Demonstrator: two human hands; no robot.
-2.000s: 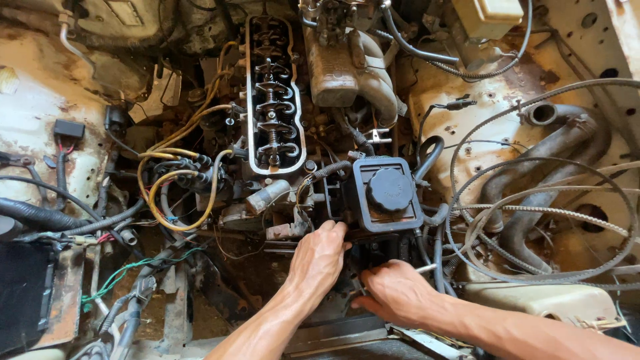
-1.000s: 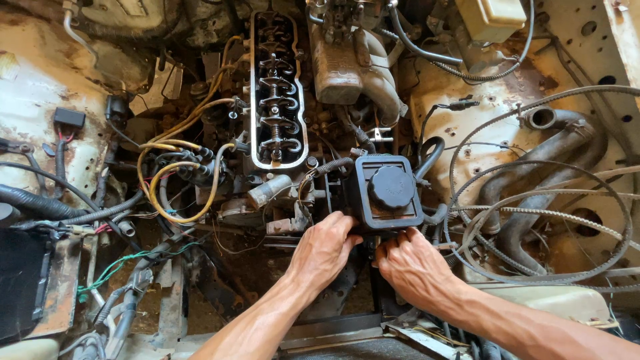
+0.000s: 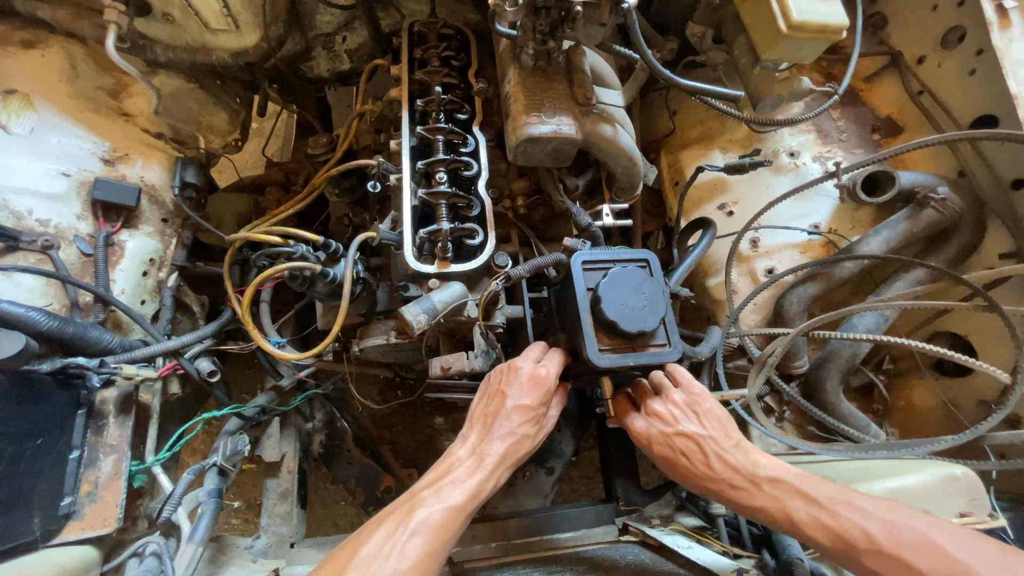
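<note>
A square black reservoir (image 3: 668, 320) with a round ribbed black cap (image 3: 630, 301) sits at the front of an engine. Its cylinder head (image 3: 406, 160) lies uncovered, rocker arms and springs showing. My left hand (image 3: 520, 392) is at the reservoir's lower left corner, fingers curled; what its fingertips touch is hidden. Just below the reservoir's front edge, my right hand (image 3: 672, 412) is curled beside a small brass-coloured metal piece (image 3: 608, 396). Whether its fingers grip this piece cannot be made out.
Several loose drive belts (image 3: 740, 296) loop at the right, over curved metal pipes (image 3: 864, 320). Yellow ignition leads (image 3: 344, 296) run at the left of the cylinder head. Wire harnesses (image 3: 212, 480) and green wires (image 3: 188, 428) lie at lower left. A metal crossmember (image 3: 536, 528) spans the front.
My right hand has moved up from lower down to just under the reservoir. My left hand has shifted slightly, staying near the reservoir's lower left corner.
</note>
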